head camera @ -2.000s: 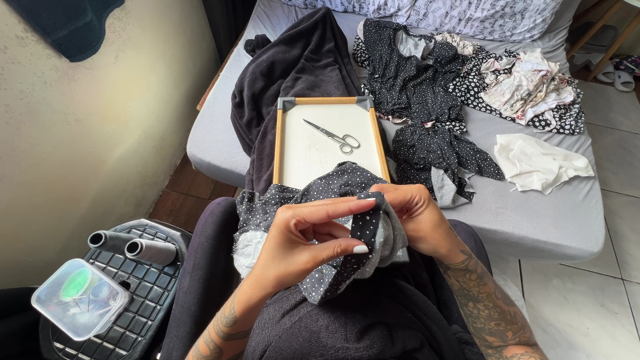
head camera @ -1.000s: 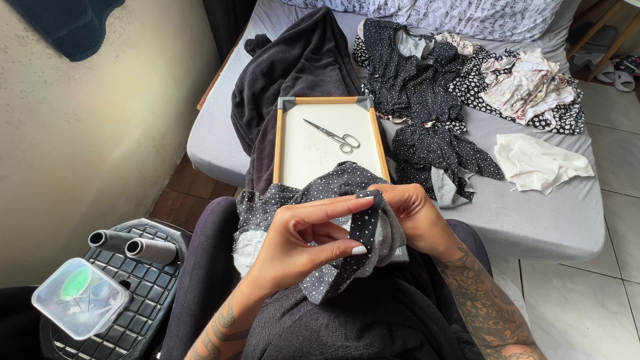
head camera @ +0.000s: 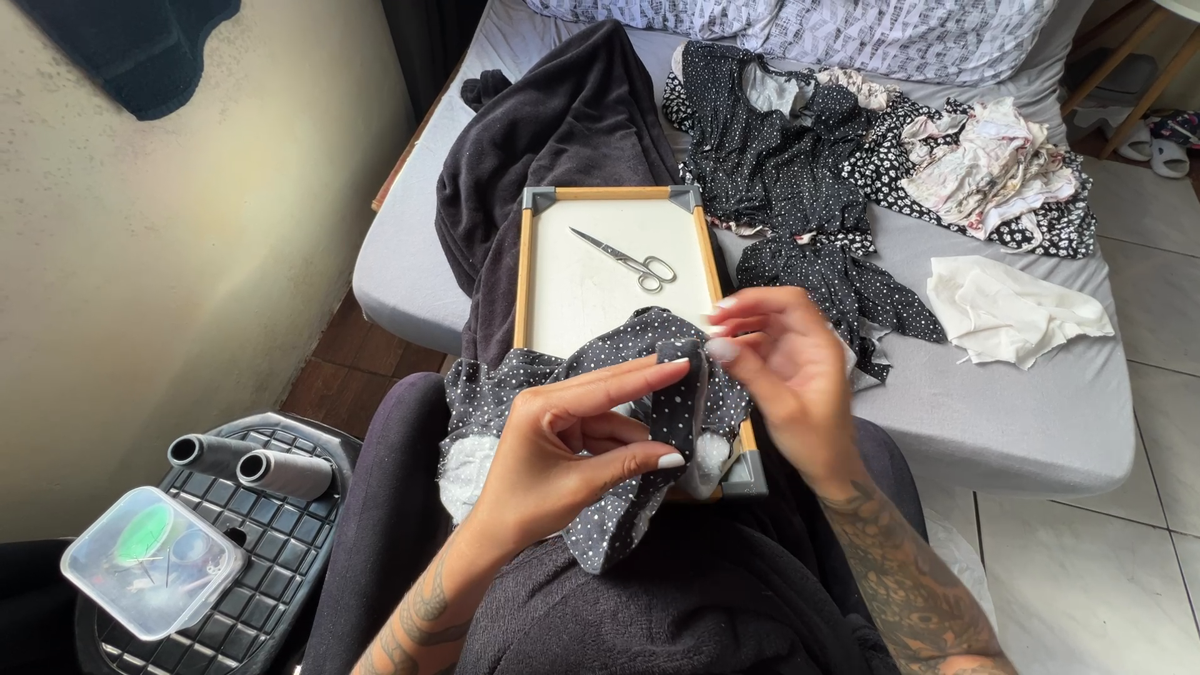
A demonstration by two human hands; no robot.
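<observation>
Black cloth with white dots (head camera: 600, 342) lies bunched over my lap and the near end of a wood-framed white tray (head camera: 527, 281). My left hand (head camera: 581, 431) pinches a folded edge of this cloth between thumb and fingers. Just right of that fold is my right hand (head camera: 787, 375), slightly blurred, its thumb and fingertips brought together; whether a needle or thread is between them cannot be told. Metal scissors (head camera: 623, 260) rest on the tray beyond the cloth, their blades nearly together.
Dotted garments (head camera: 778, 159), a floral pile (head camera: 994, 173) and a white cloth (head camera: 1017, 309) lie on the bed (head camera: 1022, 431). A dark blanket (head camera: 562, 141) is behind the tray. At lower left, a black stool (head camera: 272, 562) holds thread spools (head camera: 286, 475) and a plastic box (head camera: 150, 562).
My right hand has moved off the cloth fold, a little up and to the right. My left hand still pinches the fold.
</observation>
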